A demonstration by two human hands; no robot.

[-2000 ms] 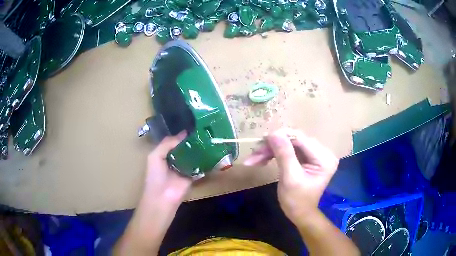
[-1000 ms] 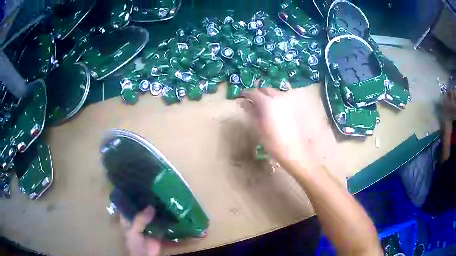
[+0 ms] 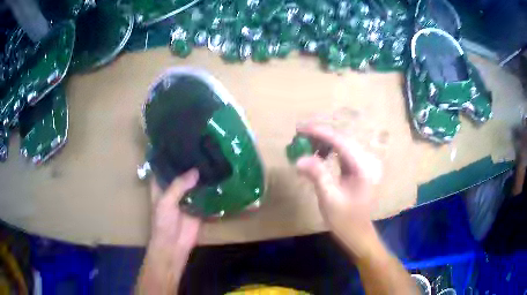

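Observation:
A glossy green body shell (image 3: 245, 155) with a silver edge and dark middle is held tilted over the tan board. My left hand (image 3: 176, 210) grips its near end, with the thumb on the dark inside. A small silver side fitting (image 3: 144, 170) sticks out at the shell's left. My right hand (image 3: 341, 173) holds a small green part (image 3: 299, 148) between thumb and fingers, to the right of the shell and apart from it. The right hand is blurred. No applicator stick can be made out.
A large heap of small green parts (image 3: 277, 31) lies along the back of the tan board (image 3: 104, 190). More shells rest at the left (image 3: 46, 124) and right (image 3: 442, 118). Blue crates (image 3: 451, 265) stand below the table at right.
My right hand held a stick at the shell, then reached to the heap, and is now back near the shell with a small green part. The shell dipped nearer me, then rose again.

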